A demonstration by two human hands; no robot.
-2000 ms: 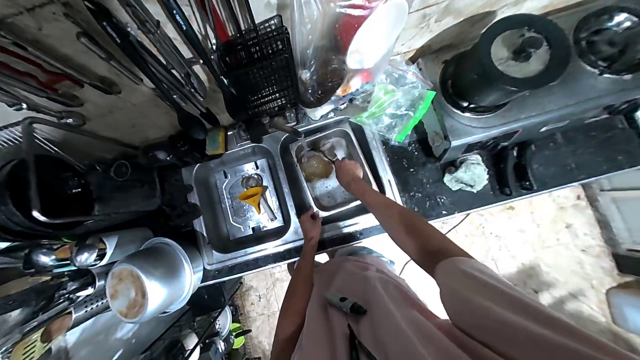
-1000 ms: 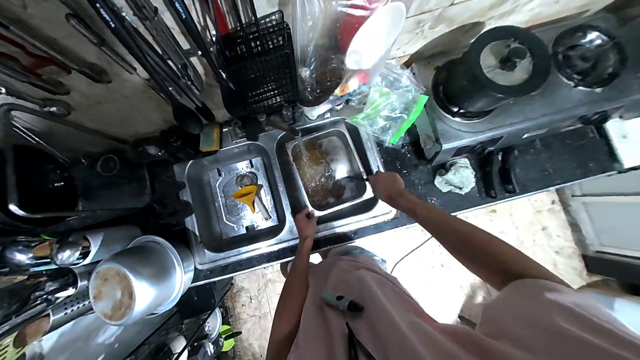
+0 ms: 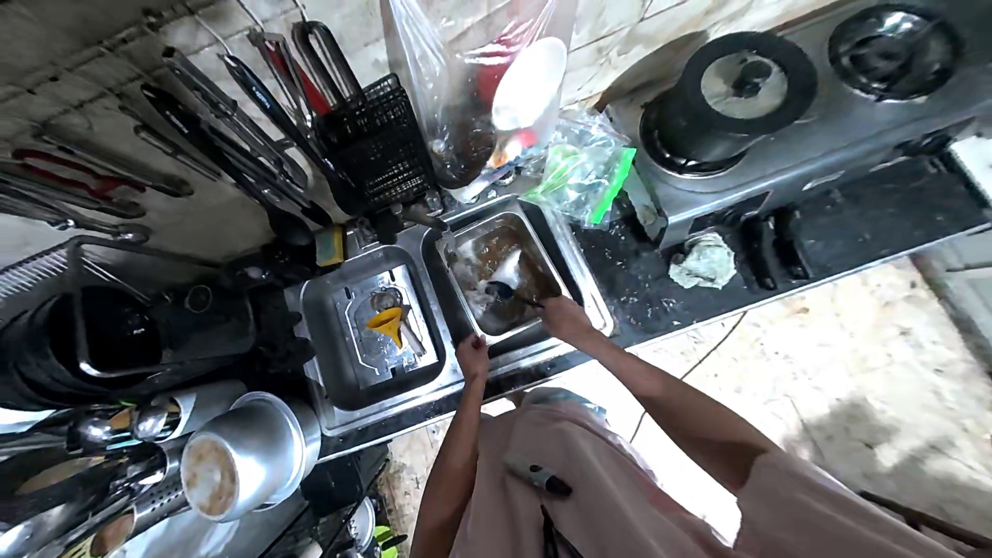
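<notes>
My right hand (image 3: 564, 318) is closed on the handle of a dark utensil, perhaps a ladle (image 3: 500, 291), whose head is in the wet rectangular metal pan (image 3: 552, 260) in the right sink basin. Brownish, foamy water shows in the pan below the faucet (image 3: 422, 218). With its fingers closed, my left hand (image 3: 472, 356) grips the pan's near left corner. In the left sink basin (image 3: 329, 341) beside it lie a yellow funnel (image 3: 385, 322) and a small metal item.
Right of the sink are a clear zip bag (image 3: 577, 174), a crumpled cloth (image 3: 702, 261) and a stove with a dark lidded pot (image 3: 721, 116). A sponge (image 3: 329, 246) sits behind the sink. Metal pots (image 3: 248, 457) and utensils crowd the left; tools hang on the wall.
My right hand has moved from over the pan to its right edge, then slightly left along the near side. The utensil's head has shifted within the pan. My left hand stays at the near corner.
</notes>
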